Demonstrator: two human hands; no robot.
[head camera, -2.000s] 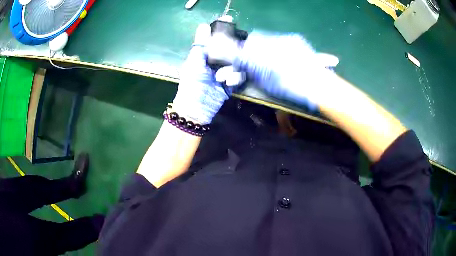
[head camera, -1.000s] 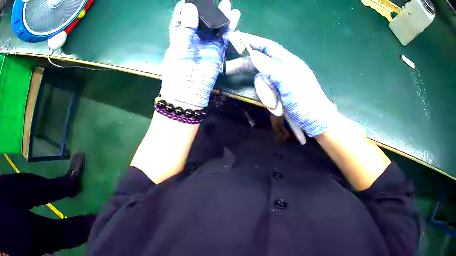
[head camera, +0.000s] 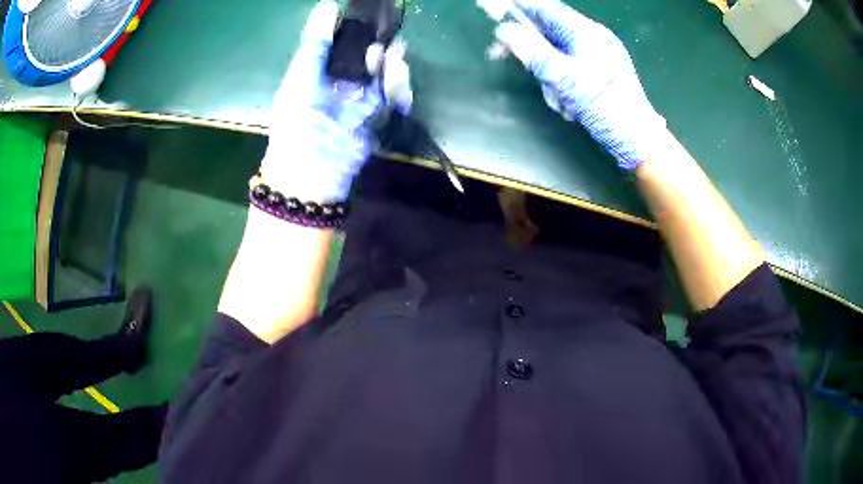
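My left hand (head camera: 326, 128), in a pale blue-white knit glove, holds a black power adapter (head camera: 352, 47) near the top of the picture, above the bench. A thin dark cord (head camera: 437, 151) with a pale tip hangs from beside this hand over the bench's front edge. My right hand (head camera: 596, 90), gloved the same way, is over the bench to the right, apart from the adapter. Its fingertips are blurred near the top edge. Whether it holds the white tool cannot be told.
The green bench top (head camera: 662, 57) runs across the view. A blue fan (head camera: 71, 38) with red trim stands at far left, its cord at the edge. A whitish bottle (head camera: 768, 24) is at upper right, a white scrap (head camera: 761, 88) below it. A person's dark-clothed legs (head camera: 66, 378) show lower left.
My right hand has moved away from the adapter, up and to the right. The white tool seen in it earlier no longer shows clearly. My left hand has shifted left, still holding the adapter.
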